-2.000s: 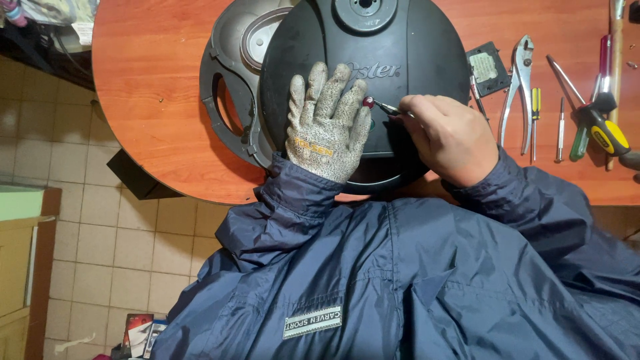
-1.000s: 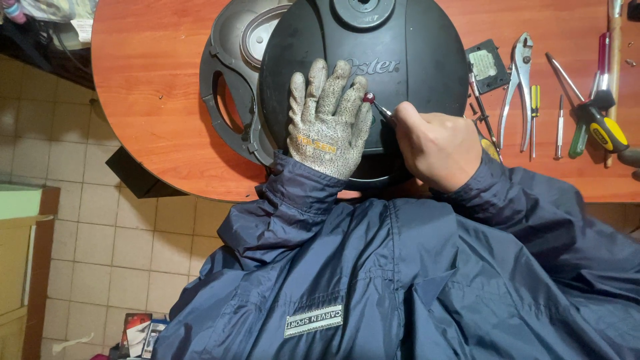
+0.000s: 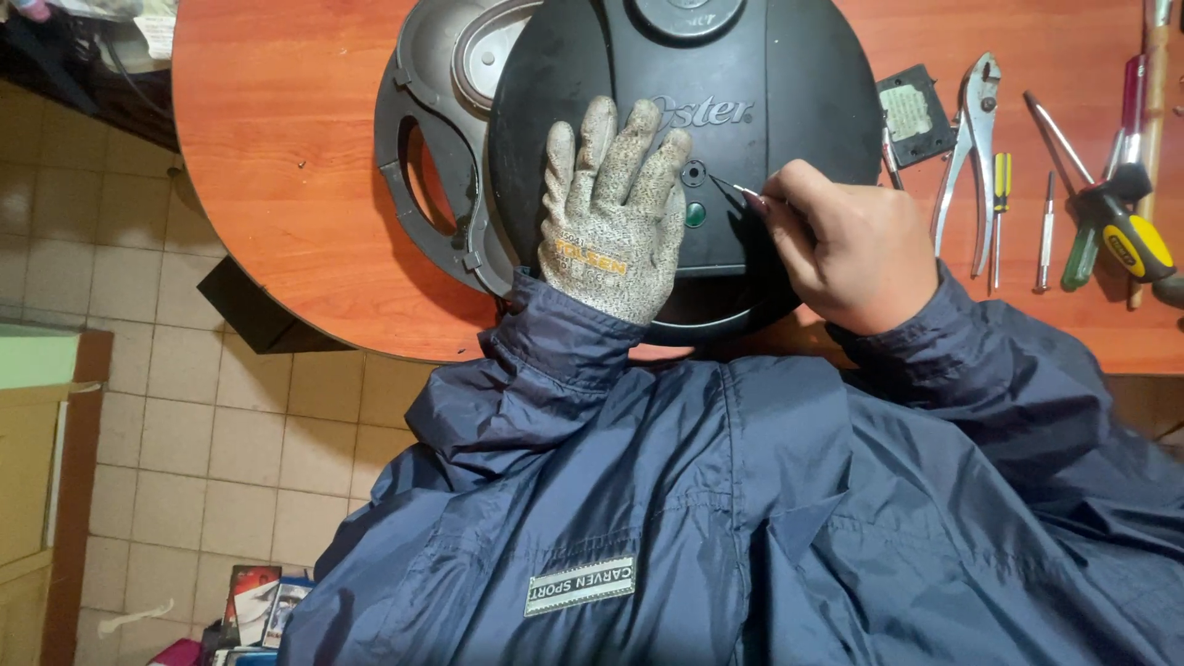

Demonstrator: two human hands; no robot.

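Observation:
A round black Oster appliance lid (image 3: pixel 805 102) lies on the table. My left hand (image 3: pixel 615 213), in a speckled grey work glove, rests flat on it with fingers a little apart and holds nothing. My right hand (image 3: pixel 851 240) is bare and pinches a small thin metal-tipped tool (image 3: pixel 746 191), its kind unclear. The tool's tip is just right of a small round hole (image 3: pixel 693 173) in the lid, and a green indicator lens (image 3: pixel 695 215) sits below that hole. Left of the lid is a grey metal housing part (image 3: pixel 416 185) with a handle opening.
To the right lie slip-joint pliers (image 3: pixel 965 166), a small yellow screwdriver (image 3: pixel 1000 203), a precision screwdriver (image 3: pixel 1046 231), a yellow-and-black screwdriver (image 3: pixel 1128 239) and a small dark plate (image 3: pixel 916 116). The wooden table's curved edge (image 3: pixel 277 326) is at the left, above a tiled floor.
The tool tip was at a small red spot beside my gloved fingers; my right hand has drawn it off to the right, and the round hole and green lens now show. My left hand has hardly moved.

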